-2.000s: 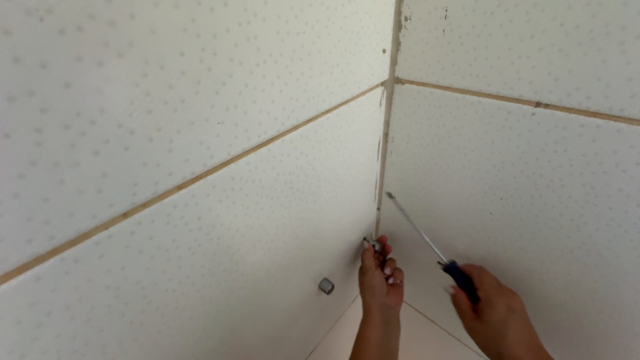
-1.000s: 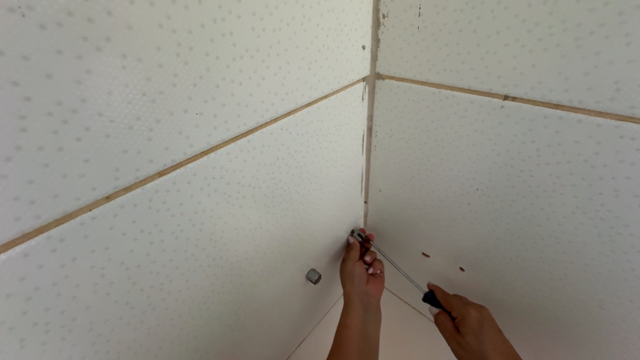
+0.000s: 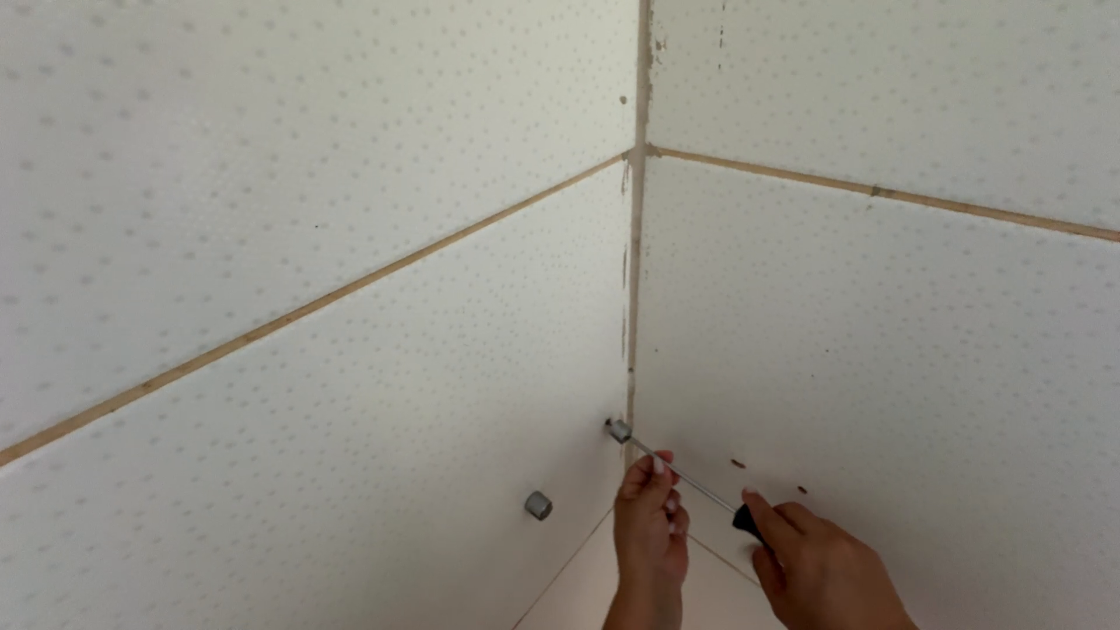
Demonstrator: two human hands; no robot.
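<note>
My right hand [image 3: 818,560] grips the black handle of a screwdriver [image 3: 691,482], whose metal shaft slants up and left. Its tip meets a small grey metal cylinder [image 3: 619,430] on the left wall, close to the corner. Just below that cylinder, my left hand [image 3: 652,503] has its fingertips around or against the shaft; whether it also holds something small I cannot tell. A second grey metal cylinder [image 3: 538,505] stands out from the left wall, lower and to the left of my left hand.
Two speckled white tiled walls meet at a corner joint [image 3: 636,262] with worn grout. Tan strips [image 3: 376,273] run along both walls. Two small reddish-brown marks or holes [image 3: 738,463] show on the right wall, above my right hand.
The screwdriver tip was free of the cylinder two seconds ago and is now at it. My left hand has moved down from the cylinder near the corner, which is now in plain sight.
</note>
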